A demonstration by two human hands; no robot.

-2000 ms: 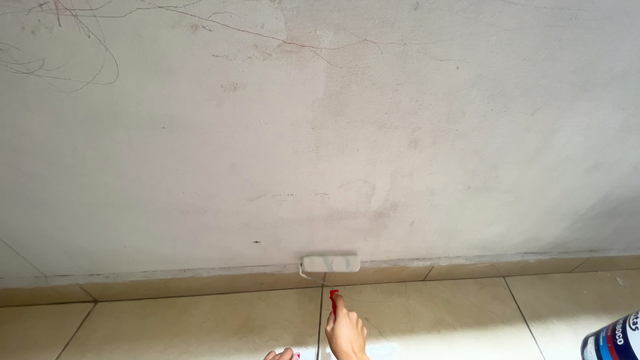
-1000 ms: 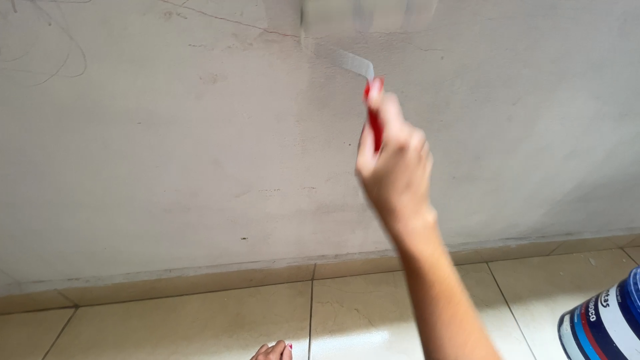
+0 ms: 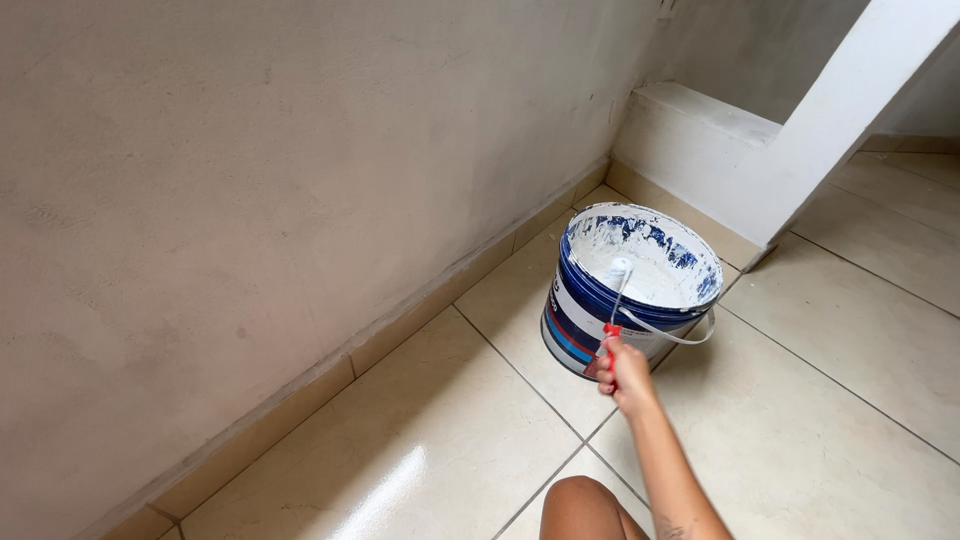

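Observation:
My right hand [image 3: 624, 371] is closed around the red handle of a paint roller [image 3: 613, 330], just in front of a blue paint bucket [image 3: 585, 319]. The roller's metal frame reaches over the near rim, and its white sleeve [image 3: 621, 267] is inside the bucket. White paint coats the bucket's inner wall, with blue showing through in patches. A pale bail handle hangs at the near right side of the bucket. My left hand is out of view.
A scuffed plaster wall [image 3: 300, 165] with a beige tile skirting [image 3: 435, 300] runs along the left. Behind the bucket stands a low white ledge [image 3: 697, 150] joined to a slanted white beam [image 3: 847, 97]. My bent knee [image 3: 585, 510] shows at the bottom, over the tiled floor [image 3: 420, 420].
My right hand has brought the roller from the wall to the bucket, and the sleeve is now inside it. My left hand has left the view. The view has swung right.

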